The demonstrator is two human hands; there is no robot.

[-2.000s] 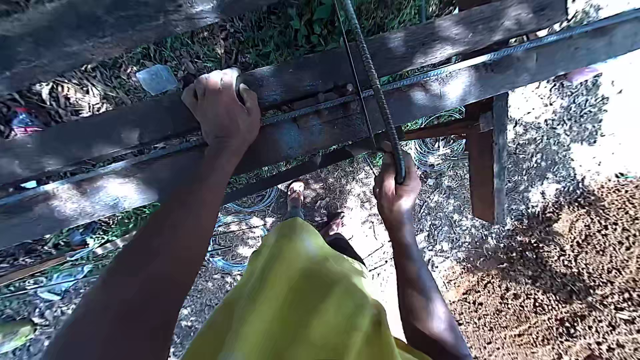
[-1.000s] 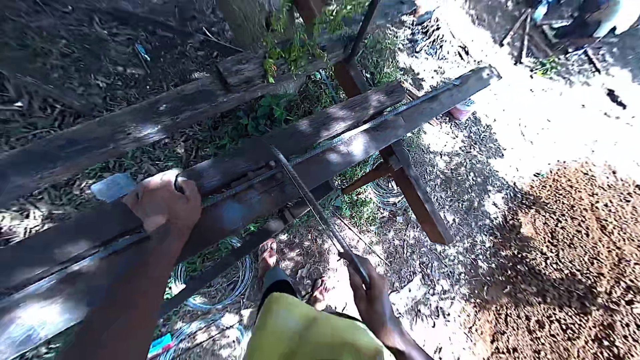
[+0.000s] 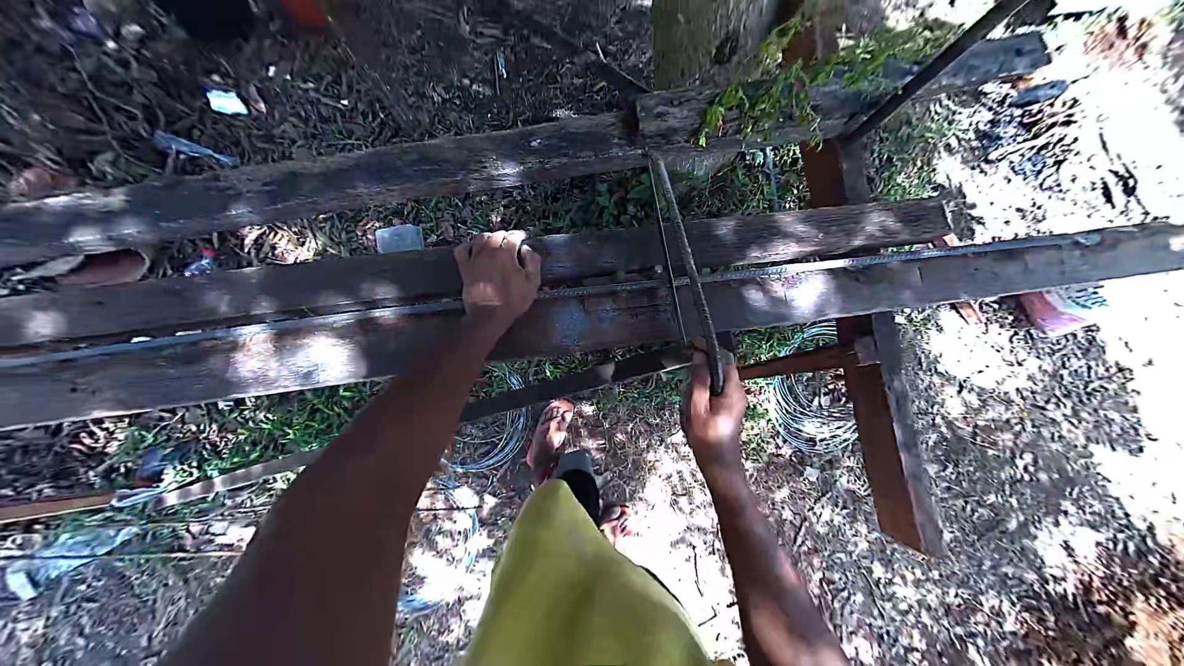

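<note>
My right hand [image 3: 714, 407] is closed around the near end of a hacksaw [image 3: 689, 250] with a frame that looks bent from ribbed bar. The saw lies across a long steel rebar [image 3: 786, 269], its thin blade on the left side of the frame. Wooden planks [image 3: 601, 319] carry the rebar lengthwise. To the left of the saw, my left hand [image 3: 499, 273] presses down over the rebar and planks, fingers curled at the far plank; its grip on the bar is partly hidden under the palm.
A rough timber beam [image 3: 370, 176] runs beyond the planks, with leafy twigs [image 3: 786, 88] over its right part. A wooden leg [image 3: 888, 444] slants down at the right. Coils of wire [image 3: 812, 407] lie on the ground near my feet. A clear plastic container [image 3: 400, 239] sits behind the planks.
The view has shifted a good deal between frames. My right hand stays on the saw, which has moved along its length across the rebar. My left hand remains on the planks.
</note>
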